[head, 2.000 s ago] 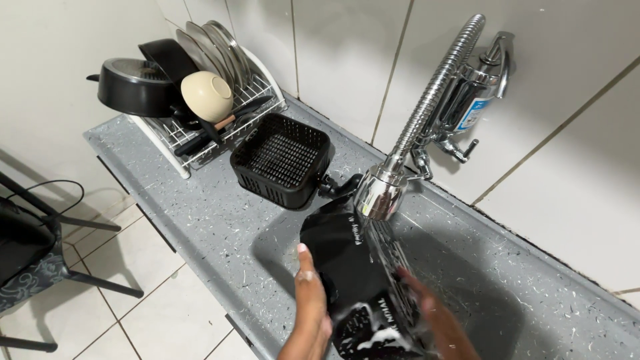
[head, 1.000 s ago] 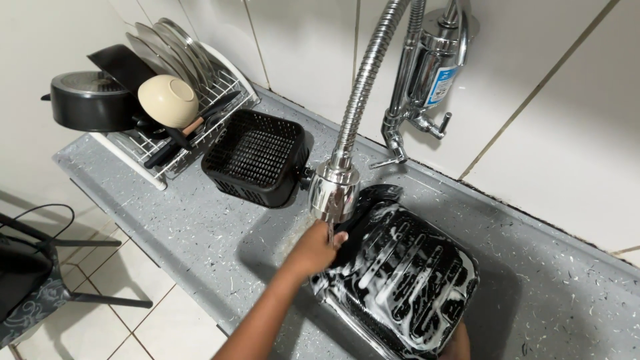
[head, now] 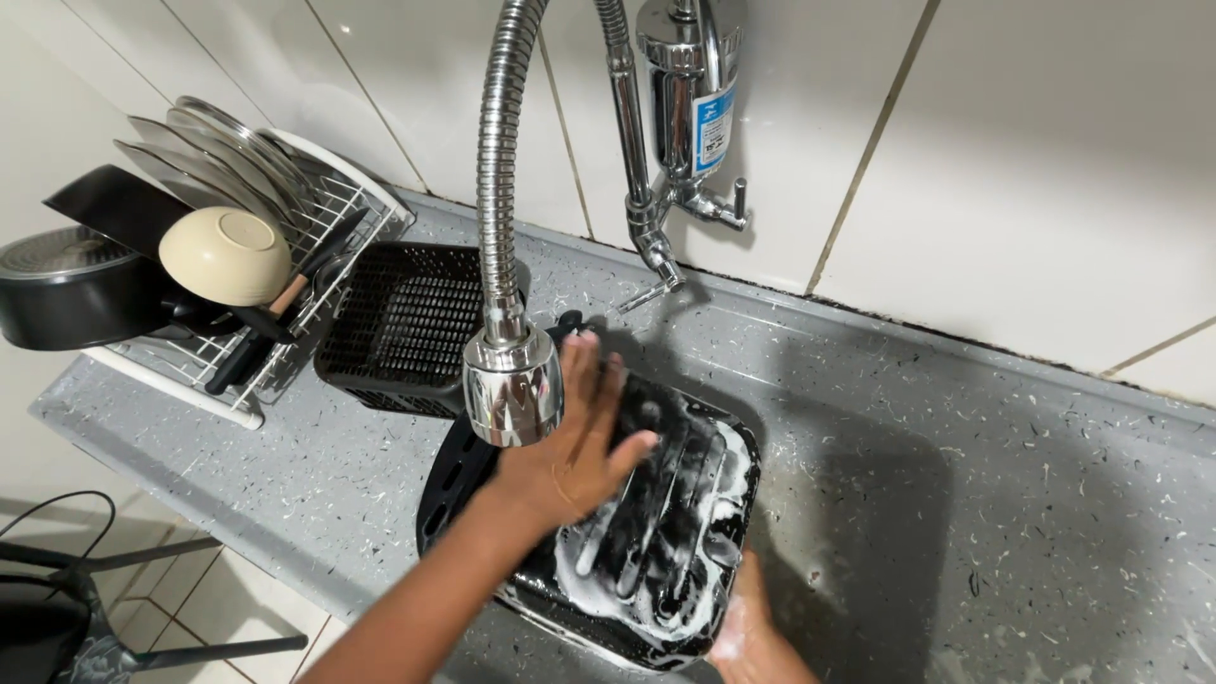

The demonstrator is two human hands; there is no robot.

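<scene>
A black air fryer drawer [head: 655, 532], its ribbed base streaked with white suds, is tilted over the grey sink. My left hand [head: 575, 446] lies on that soapy face with its fingers spread, just beside the chrome spray head [head: 513, 389] of the flexible faucet. With my right hand [head: 746, 617] I hold the drawer's lower right edge; most of its fingers are hidden behind it. Whether water runs from the faucet cannot be told. A black perforated basket [head: 404, 323] rests on the counter to the left of the faucet head.
On the left a white wire dish rack [head: 180, 385] holds a black pot [head: 76, 294], a cream bowl [head: 225, 255], several lids [head: 218, 152] and utensils. A chrome water filter [head: 674, 104] with a small tap is fixed to the tiled wall. A chair [head: 57, 617] stands below the counter.
My left hand has moved from near the faucet head onto the soapy base. Two seconds ago the drawer showed its side with writing; now its ribbed base faces up. The view has moved closer.
</scene>
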